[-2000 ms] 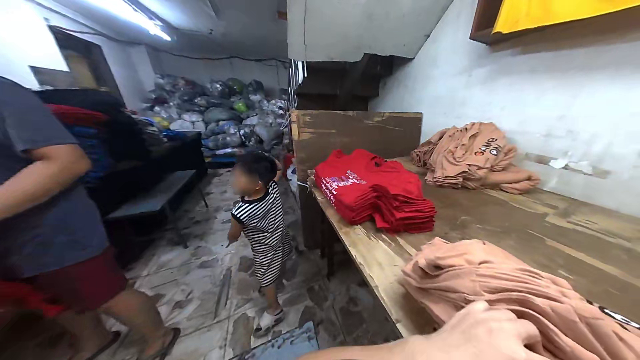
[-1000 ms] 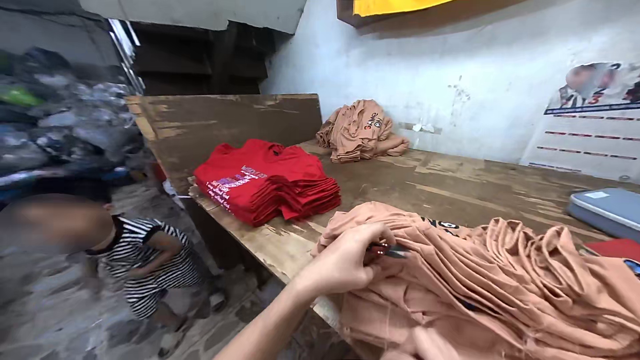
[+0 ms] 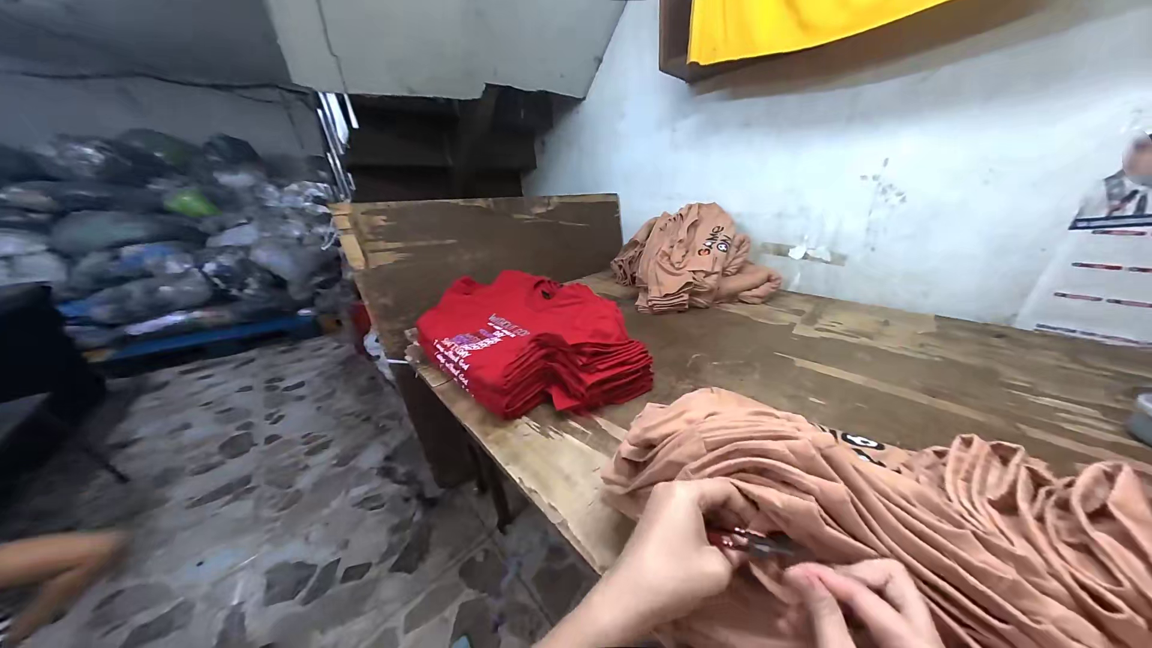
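Observation:
A heap of peach-coloured shirts (image 3: pixel 855 504) with dark print lies in folds along the table's near edge. My left hand (image 3: pixel 679 549) rests at its left end, closed around a small red-handled cutting tool (image 3: pixel 747 540) whose metal blades point right, over the cloth. Just right of the blades, my right hand (image 3: pixel 864 598) pinches the peach fabric between thumb and fingers; its lower part is cut off by the frame. Farther back at the table's left edge lies a stack of folded red printed shirts (image 3: pixel 540 342). Behind it, by the wall, sits another peach shirt pile (image 3: pixel 693 256).
The worn wooden table (image 3: pixel 774 360) has a raised board (image 3: pixel 486 238) at its far end. Filled plastic bags (image 3: pixel 153 243) are heaped on a blue pallet (image 3: pixel 216 333) across the stone-patterned floor. A yellow cloth (image 3: pixel 792 27) hangs above. Part of a person's limb (image 3: pixel 54 562) shows at lower left.
The child in stripes has mostly left the view at lower left. My right hand has come in beside my left on the peach cloth. The view has swung back somewhat to the left since a second ago.

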